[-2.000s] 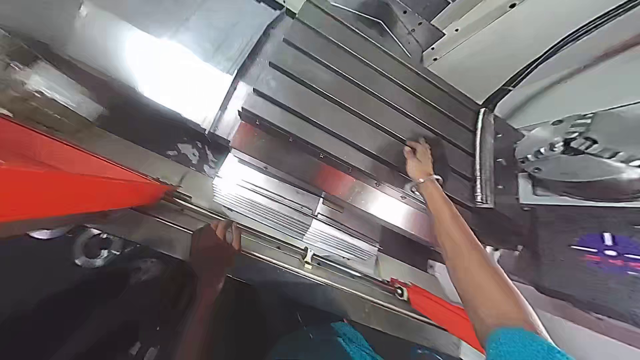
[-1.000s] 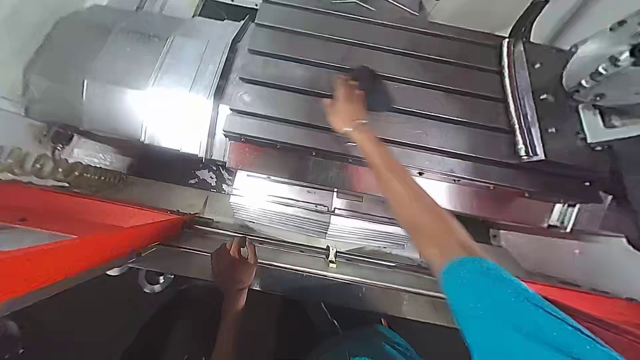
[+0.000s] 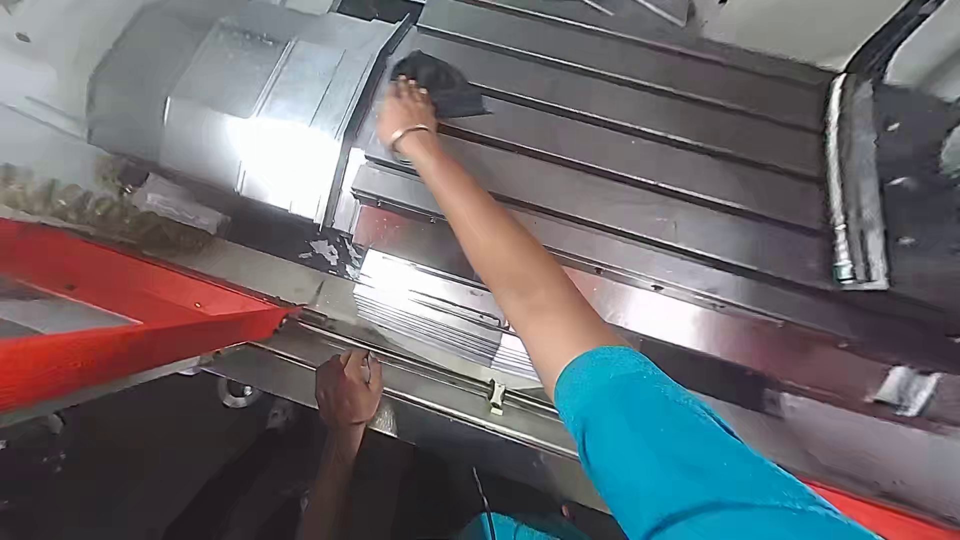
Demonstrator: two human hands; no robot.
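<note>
A slotted metal machine table [image 3: 600, 165] fills the upper middle of the view. At its left end my right hand [image 3: 407, 112], with a bangle at the wrist, presses a dark cloth [image 3: 442, 86] flat on the surface; the cloth spreads out to the right of the fingers. My left hand [image 3: 349, 386] rests with curled fingers on the metal sill [image 3: 442, 412] at the machine's front edge, and no object shows in it.
Left of the table are sheet-metal way covers [image 3: 255, 112]. Ribbed covers [image 3: 427, 307] lie below its front. A red door frame [image 3: 150, 330] juts in at left. A small latch [image 3: 496, 396] sits on the sill rail. A metal trough [image 3: 855, 180] borders the table's right end.
My right hand has moved left across the table, from its right part to the left end; the cloth, seen mid-table one second ago, moved with it. My left hand stays at the sill.
</note>
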